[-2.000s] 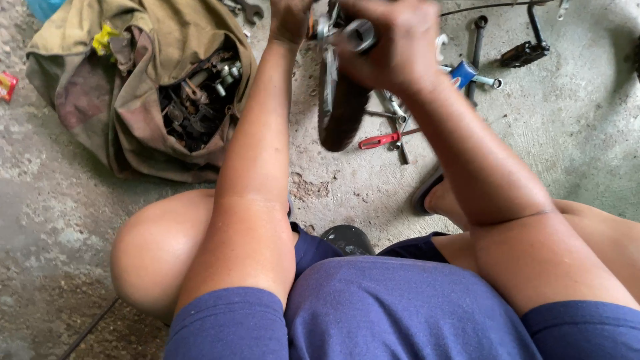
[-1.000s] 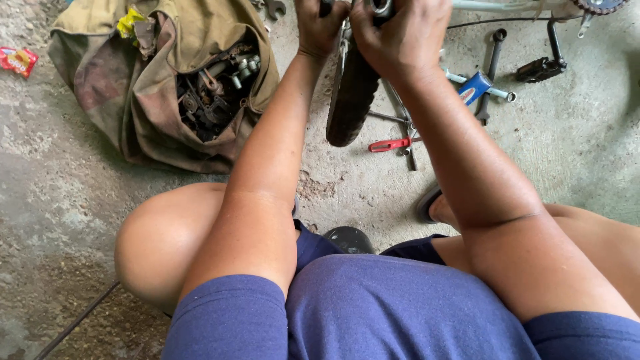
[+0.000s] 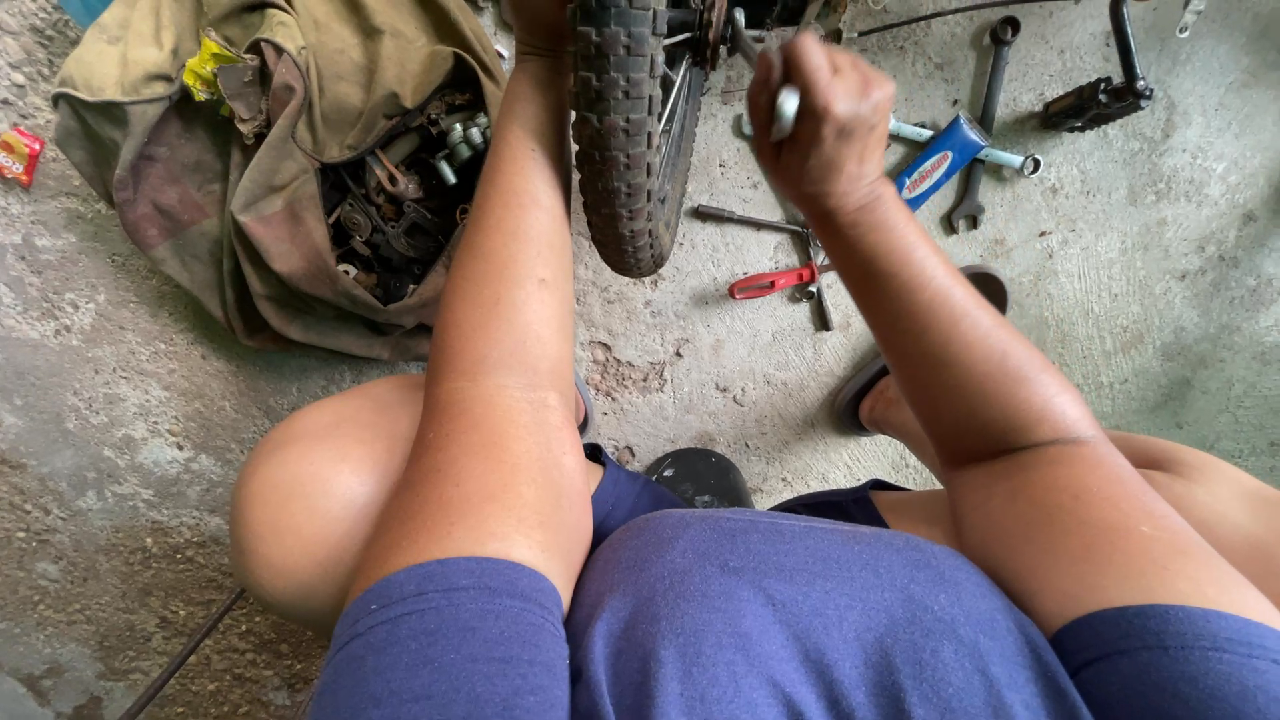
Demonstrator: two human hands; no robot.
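A knobbly bicycle tyre (image 3: 622, 140) stands upright at the top middle, with spokes and the wheel's hub (image 3: 712, 30) on its right side. My right hand (image 3: 825, 125) is closed around a metal wrench (image 3: 785, 110), whose far end reaches to the hub. My left hand (image 3: 540, 22) is at the top edge, left of the tyre; its fingers are cut off by the frame and partly behind the wheel, so its hold does not show.
An open canvas bag (image 3: 200, 200) of metal parts lies left. On the concrete at right are a red-handled tool (image 3: 770, 283), a socket wrench (image 3: 750, 218), a blue tube (image 3: 940, 160), a combination wrench (image 3: 990, 110) and a bicycle pedal (image 3: 1085, 105). A black round object (image 3: 700, 478) is below me.
My right hand has moved right, away from the tyre, and now the wrench in it shows reaching to the hub. More of the wheel is in view.
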